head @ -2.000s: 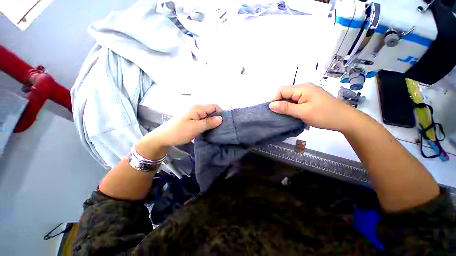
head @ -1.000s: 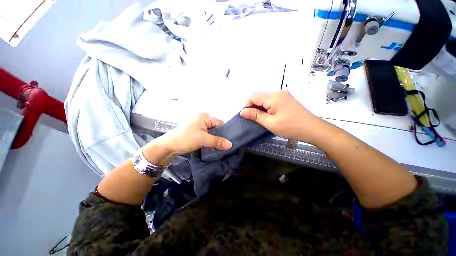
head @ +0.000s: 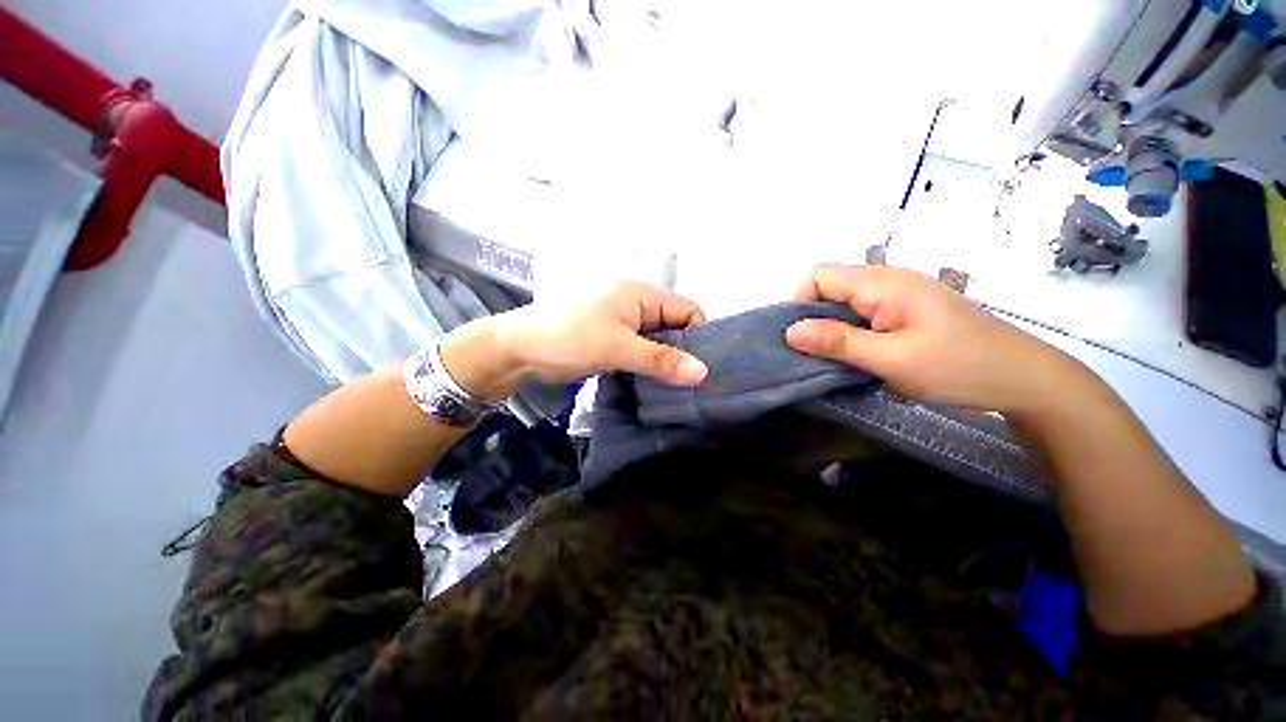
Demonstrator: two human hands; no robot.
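A dark grey waistband (head: 748, 361) is stretched between my two hands at the table's front edge, close to my body. My left hand (head: 599, 339) pinches its left part between thumb and fingers. My right hand (head: 903, 336) pinches its right part, thumb on top. Grey cloth hangs down below my left hand. The fingers under the band are hidden. The pale grey garment body (head: 332, 268) hangs over the table's left side; on the table it is overexposed.
The sewing machine's presser foot area (head: 1018, 176) is at the upper right, with a metal fitting (head: 1097, 237) on the bed. A black phone (head: 1231, 268) lies right of it. A printed ruler (head: 945, 435) runs along the front edge. A red pipe (head: 141, 141) is at left.
The view has shifted, so the machine and phone sit further right. The band, slanted and more bunched a second ago, is now spread flatter between my hands. Both hands keep their hold.
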